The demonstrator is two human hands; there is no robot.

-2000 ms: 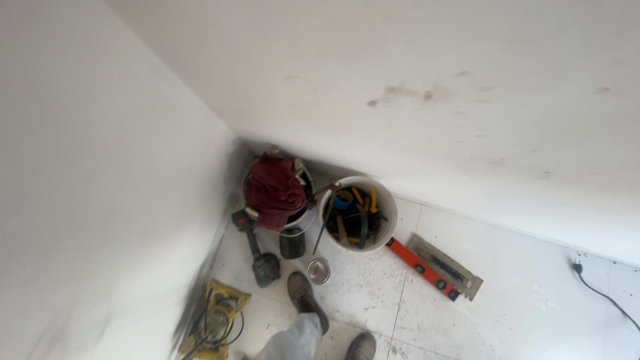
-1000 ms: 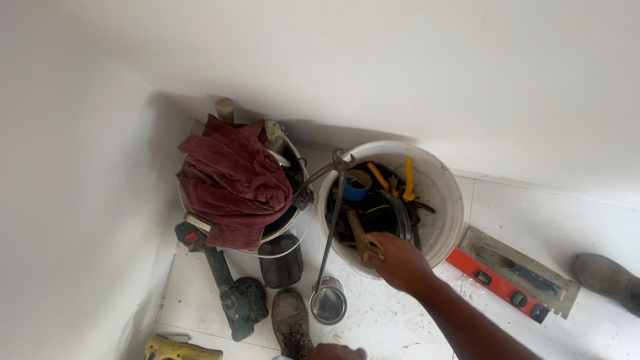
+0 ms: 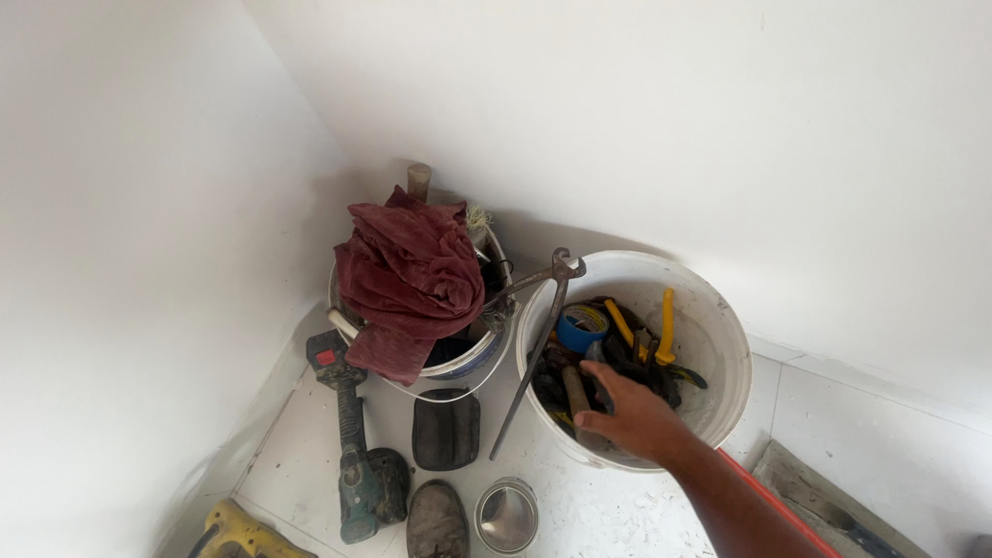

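My right hand (image 3: 632, 411) reaches over the near rim of a white plastic bucket (image 3: 717, 349), thumb and fingers apart, above a wooden handle (image 3: 575, 395). Inside the bucket lie a roll of blue tape (image 3: 582, 327), yellow-handled tools (image 3: 665, 325) and several dark tools. Rusty long-handled pincers (image 3: 559, 271) lean across the gap between this bucket and a second one (image 3: 465, 364). A crumpled maroon cloth (image 3: 411, 267) covers much of that second bucket. My left hand is out of view.
A cordless angle grinder (image 3: 356, 465), a black pouch (image 3: 446, 428), a metal tin (image 3: 506, 518) and a yellow tool (image 3: 248, 535) are on the white tiled floor, near my shoe (image 3: 438, 519). At right lie a red level (image 3: 775, 500) and a trowel (image 3: 837, 504). White walls meet behind the buckets.
My right hand has come into the tool bucket since the oldest frame. A second ago its fingers were closed around the wooden handle; now they are spread. The view has moved closer.
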